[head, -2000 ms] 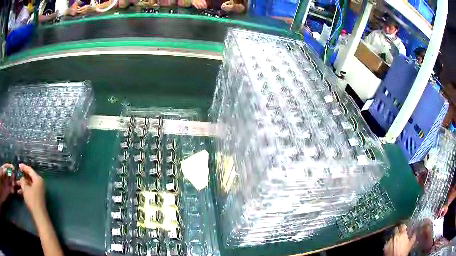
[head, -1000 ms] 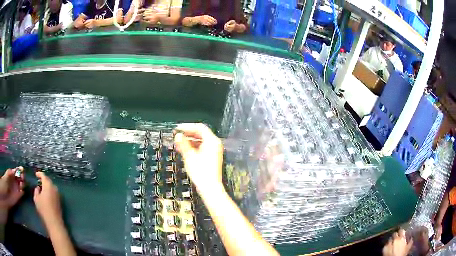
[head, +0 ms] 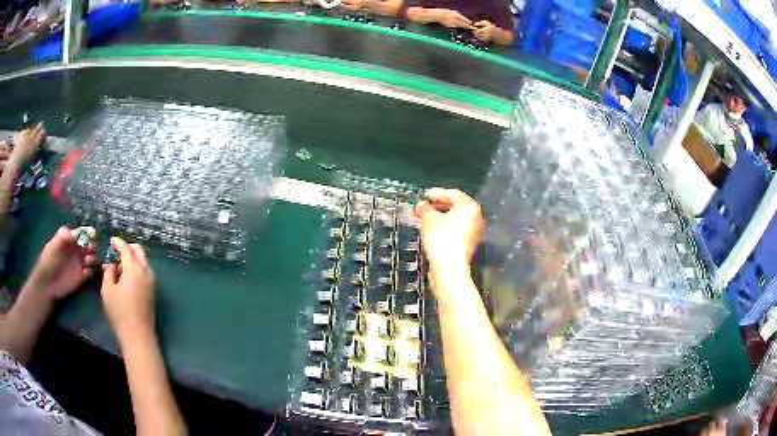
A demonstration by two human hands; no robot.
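Observation:
My right hand (head: 450,223) is over the back right part of a clear blister tray (head: 296,402). Its fingertips are pinched on a small dark electronic module (head: 421,203), mostly hidden by the fingers. Rows of dark modules with silvery blocks (head: 320,319) fill the tray's visible pockets. A pale yellow patch (head: 372,345) shows among them. My forearm covers the tray's right side. My left hand is not in view.
A tall clear tray stack (head: 588,255) stands right of my arm, green circuit panels (head: 677,387) beside its base. A lower stack (head: 175,179) with a red mark is at left. A neighbour's hands (head: 128,285) hold small parts. A green-edged conveyor (head: 281,68) runs behind.
My right hand came into view after the first frame and stays at the tray's back right. The view has turned left, so tray and stacks appear farther right. The neighbour's hands show more fully.

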